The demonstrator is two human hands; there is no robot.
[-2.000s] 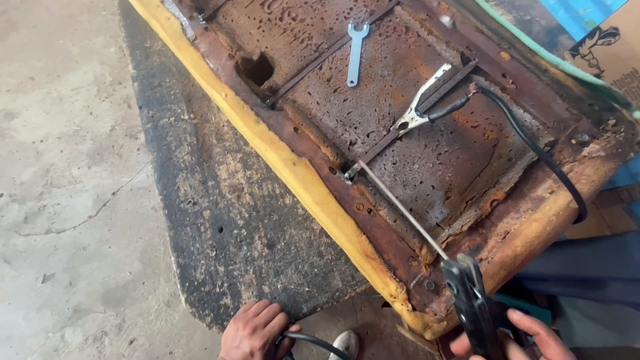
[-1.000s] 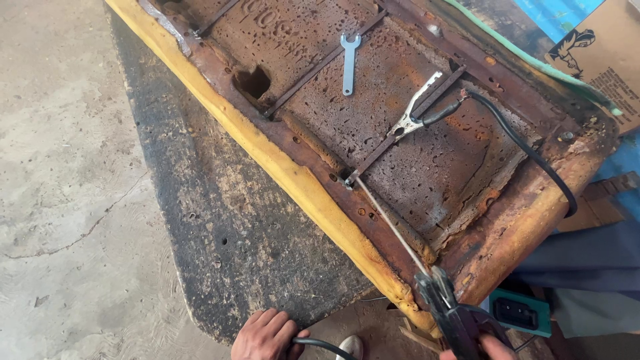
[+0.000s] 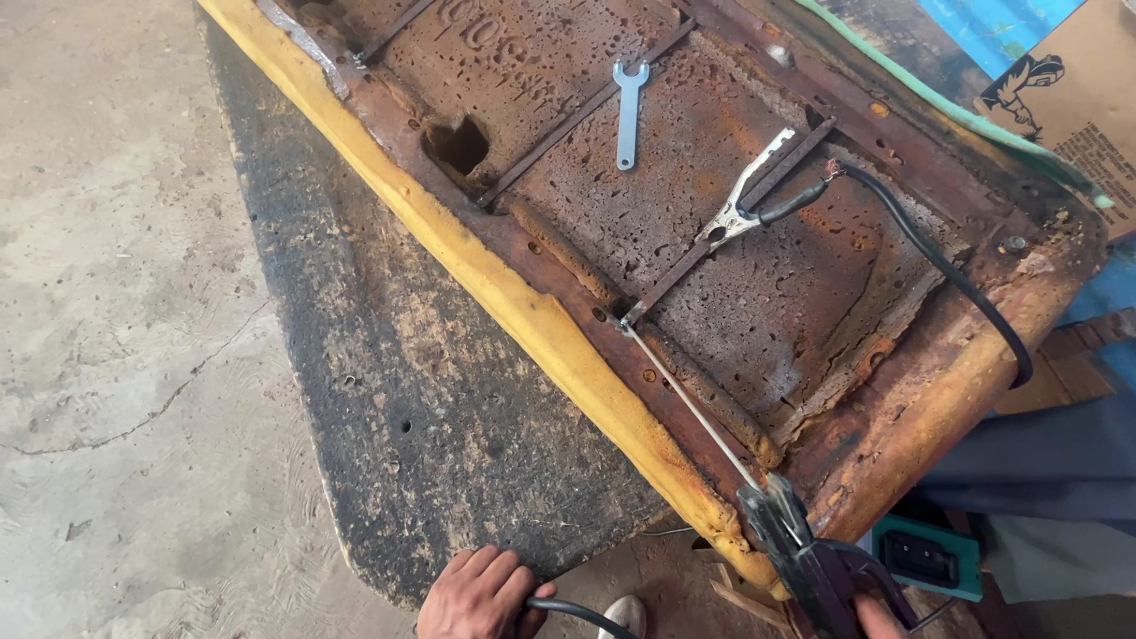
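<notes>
My right hand, mostly cut off by the bottom edge, holds a black welding electrode holder. A thin welding electrode is clamped in it, its tip at the end of a rusty crossbar on a foam-edged metal frame. My left hand is closed around a black cable at the edge of the worn board. A metal ground clamp with a black cable grips the crossbar. A flat grey open-end wrench lies on the pitted brown foam.
The frame rests on a worn dark board. A cardboard box and blue sheeting are at upper right. A teal device is below the frame's lower right corner. One shoe shows at the bottom. Cracked concrete floor lies left.
The view has shifted slightly. The electrode tip stays at the crossbar's end, while my right hand with the holder has moved lower, partly out of view.
</notes>
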